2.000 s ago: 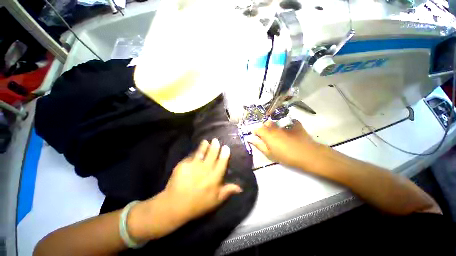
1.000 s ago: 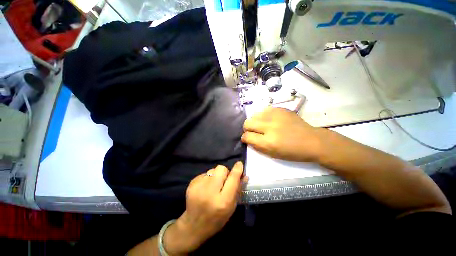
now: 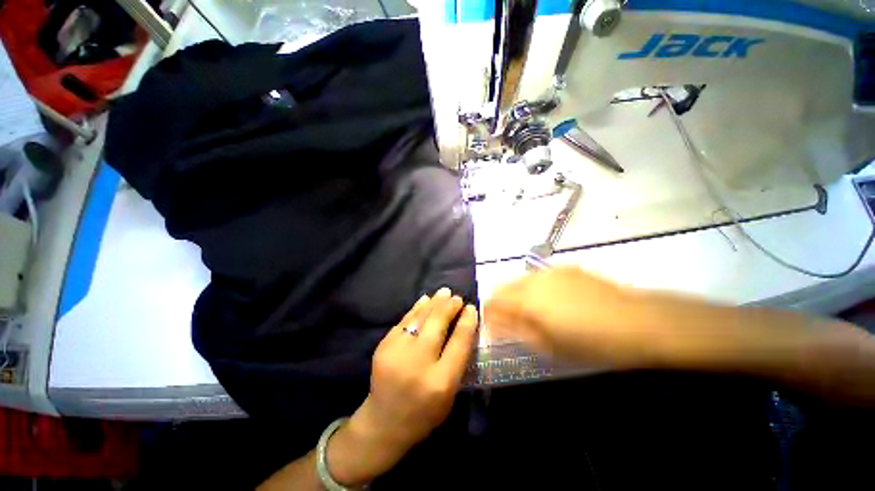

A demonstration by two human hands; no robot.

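The black garment (image 3: 288,211) lies spread on the white table left of the needle, its right edge running from the presser foot (image 3: 470,182) down to the table's front. My left hand (image 3: 419,369) rests on the cloth near that edge, fingertips at the edge; whether it pinches the cloth is unclear. My right hand (image 3: 547,312) is blurred, just right of the edge near the table's front; its fingers' hold cannot be made out.
The white sewing machine (image 3: 720,105) with "JACK" lettering stands behind. A slim pointed tool (image 3: 593,149) lies on the bed, with a metal guide arm (image 3: 559,216) nearby. A thin cable (image 3: 710,182) hangs at the right. A ruler strip (image 3: 518,366) lines the front edge.
The view has shifted down since the earliest frame, uncovering the needle area. My right hand has moved from beside the foot towards the table's front. My left hand has come to the cloth's right edge.
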